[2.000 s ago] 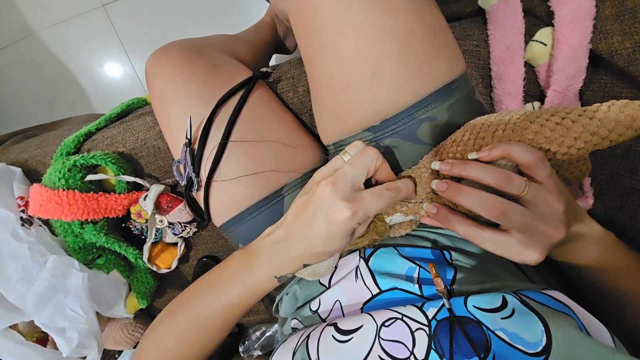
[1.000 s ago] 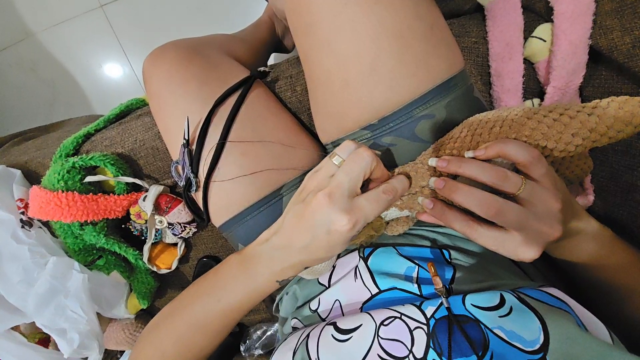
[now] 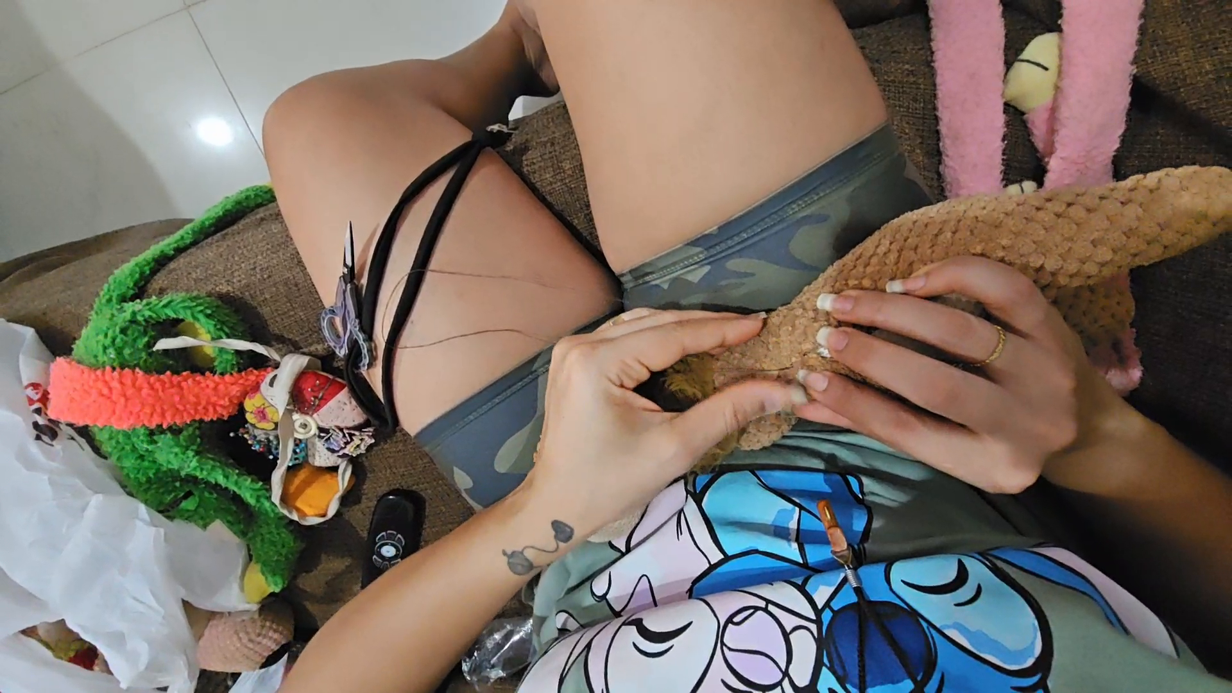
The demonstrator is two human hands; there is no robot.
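A tan crocheted plush piece (image 3: 972, 241) lies across the lap, its long tapered end reaching to the right edge. My left hand (image 3: 654, 385) holds its near end between thumb and fingers, where a yellowish fuzzy part shows. My right hand (image 3: 962, 375) wears a ring and presses its fingertips on the piece beside the left thumb. Thin dark thread (image 3: 472, 337) runs over the thigh toward the left hand. Small scissors (image 3: 346, 313) rest on the thigh by a looped black cord (image 3: 419, 260). Whether a needle is held cannot be seen.
A green fuzzy plush (image 3: 173, 472) with a coral band (image 3: 159, 393), a pincushion (image 3: 313, 409) full of pins and a white plastic bag (image 3: 87, 549) lie at the left. A dark remote-like device (image 3: 393, 534) is on the brown sofa (image 3: 231, 269). Pink plush limbs (image 3: 967, 96) are at upper right.
My left hand's thumb and index finger have spread apart along the tan piece, showing the yellowish part between them. My right hand stays on the piece.
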